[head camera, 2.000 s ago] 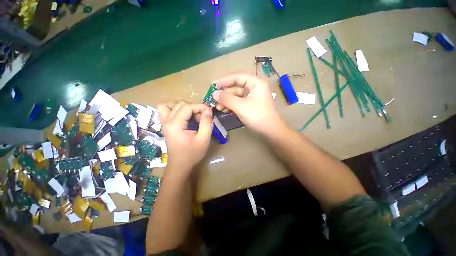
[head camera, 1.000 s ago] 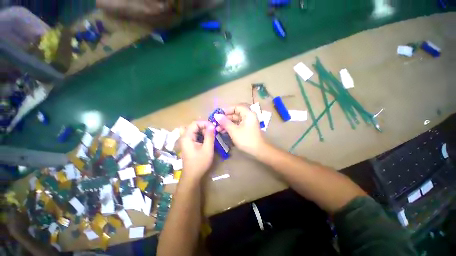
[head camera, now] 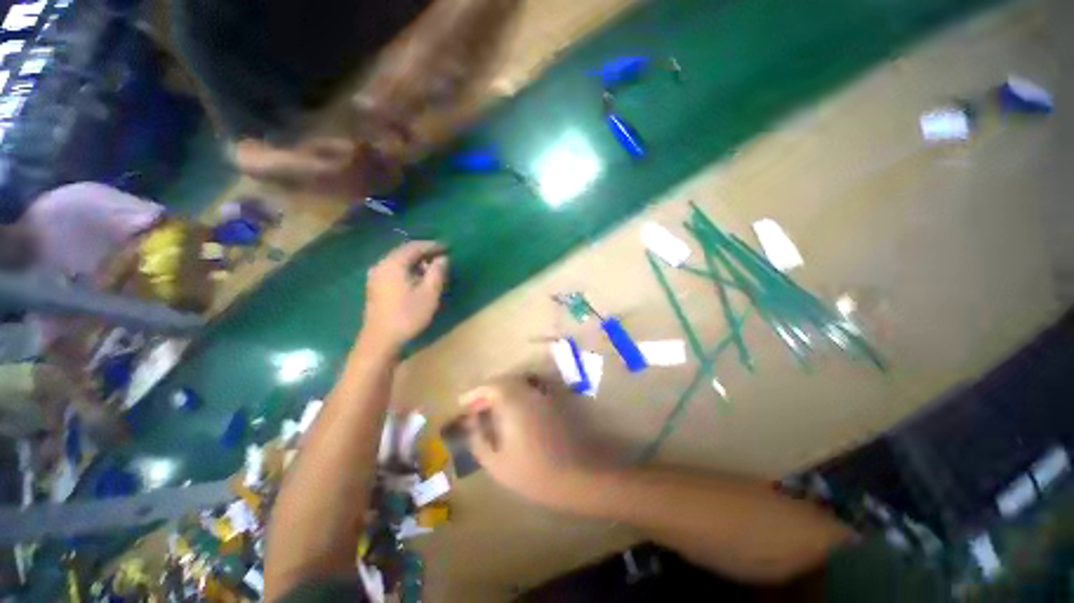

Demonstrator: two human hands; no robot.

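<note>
My left hand [head camera: 404, 297] is over the green belt with its fingers curled. Something small and dark shows at its fingertips, too blurred to name. My right hand [head camera: 528, 445] is blurred, low over the bench, its fingers bent beside a dark block [head camera: 464, 450]; whether it grips the block is unclear. A blue battery [head camera: 623, 345] lies right of my hands, with a small green circuit board [head camera: 577, 306] at its upper end. Another narrow blue piece [head camera: 578, 365] lies on white labels beside it.
Green strips [head camera: 766, 289] lie at right with white labels. The mixed pile [head camera: 430, 489] lies at left, partly behind my left arm. Blue batteries [head camera: 627, 136] lie on the belt [head camera: 707, 118]. Another person's arm [head camera: 430, 71] reaches over the far side. A dark tray [head camera: 989, 412] is lower right.
My hands have parted. My left hand has moved up over the belt; my right hand is lower on the bench. The green board and blue glow between my fingertips no longer show. The view has tilted.
</note>
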